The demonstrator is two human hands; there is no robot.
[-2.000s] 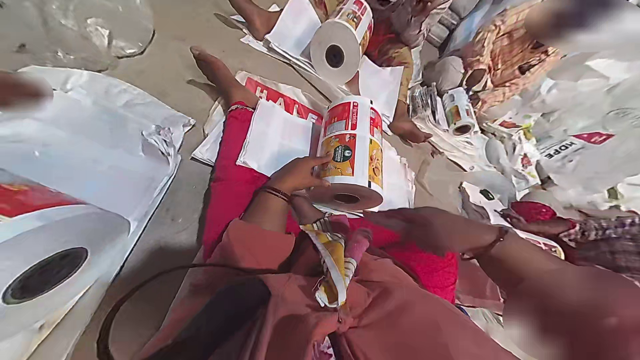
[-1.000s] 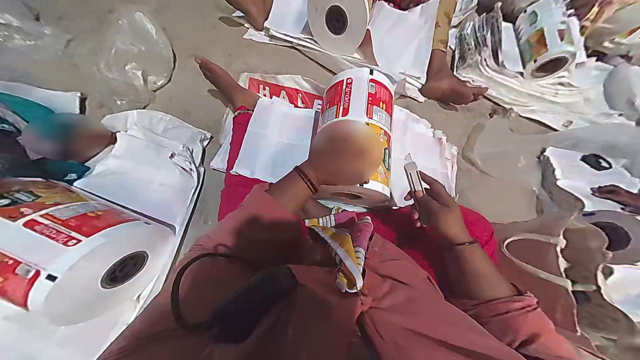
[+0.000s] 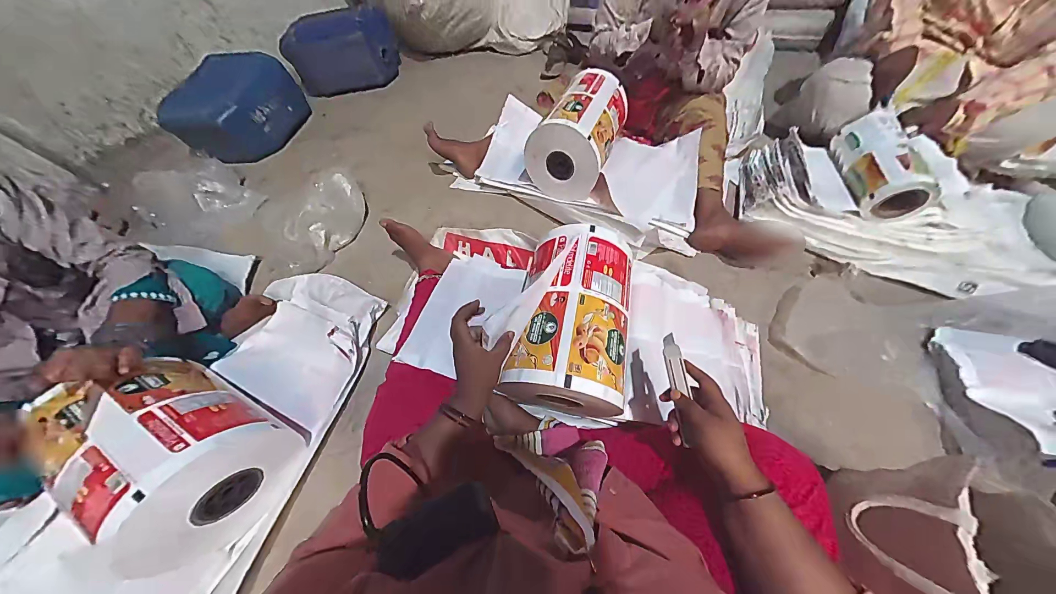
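A roll of printed packaging film (image 3: 577, 330) lies between my legs on a pile of white sheets (image 3: 693, 338). My left hand (image 3: 480, 351) is at the roll's left side, its fingers on the loose edge of a film layer (image 3: 528, 297) that lifts away from the roll. Right of the roll, my right hand (image 3: 705, 417) holds a utility knife (image 3: 676, 367), its blade pointing up and away from me. The near end of the roll shows part of its hollow core.
On the left, a co-worker's hand (image 3: 91, 363) touches a larger film roll (image 3: 190, 437). Ahead, another person sits behind a film roll (image 3: 577, 132). A third roll (image 3: 887, 169) rests on sheets at right. Blue jerrycans (image 3: 235, 107) and clear plastic (image 3: 326, 214) lie at upper left.
My left hand has moved from the front of the roll to its left side, where a film layer is now lifted. The knife remains in my right hand. The view has shifted.
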